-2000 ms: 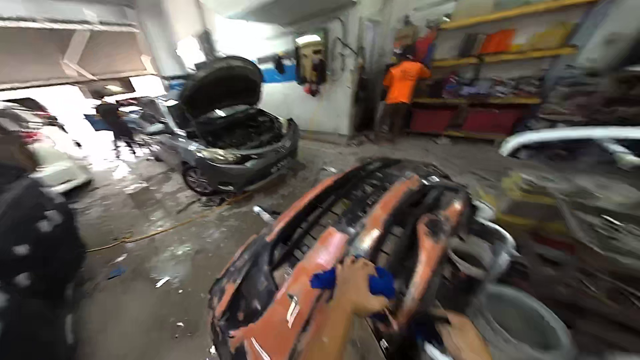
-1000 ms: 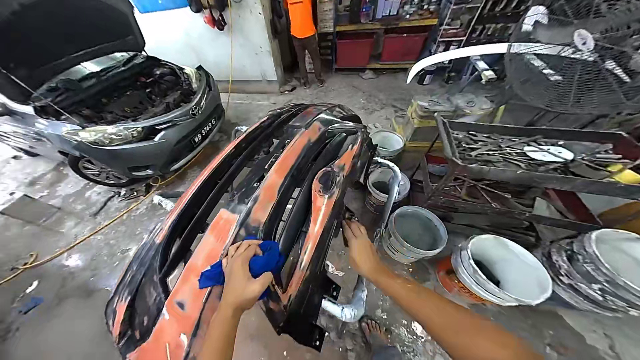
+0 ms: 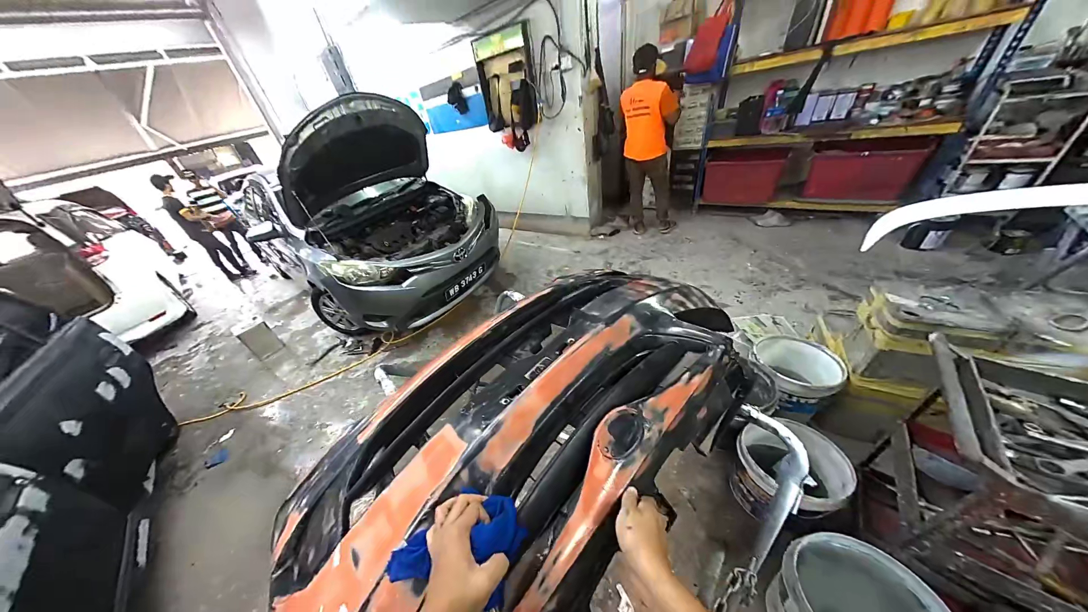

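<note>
A black car bumper with orange filler patches (image 3: 527, 425) lies across the lower middle of the head view, raised off the floor. My left hand (image 3: 463, 552) grips a crumpled blue cloth (image 3: 501, 535) and presses it on the bumper's surface at the near left part. My right hand (image 3: 642, 527) is closed around the bumper's near right edge, just below the round dark opening (image 3: 621, 433). The undersides of both hands are hidden. A bent metal stand tube (image 3: 790, 467) shows to the right of the bumper.
Buckets (image 3: 799, 365) stand close on the right, beside a metal rack of tools (image 3: 1020, 450). A grey car with raised hood (image 3: 399, 272) is ahead left. A yellow hose (image 3: 314, 382) crosses the floor. A black panel (image 3: 76, 476) is at left; a person in orange (image 3: 646, 119) stands by shelves.
The view has swung up and left since one second ago. My left hand still holds the blue cloth on the bumper; my right hand remains at the bumper's right edge.
</note>
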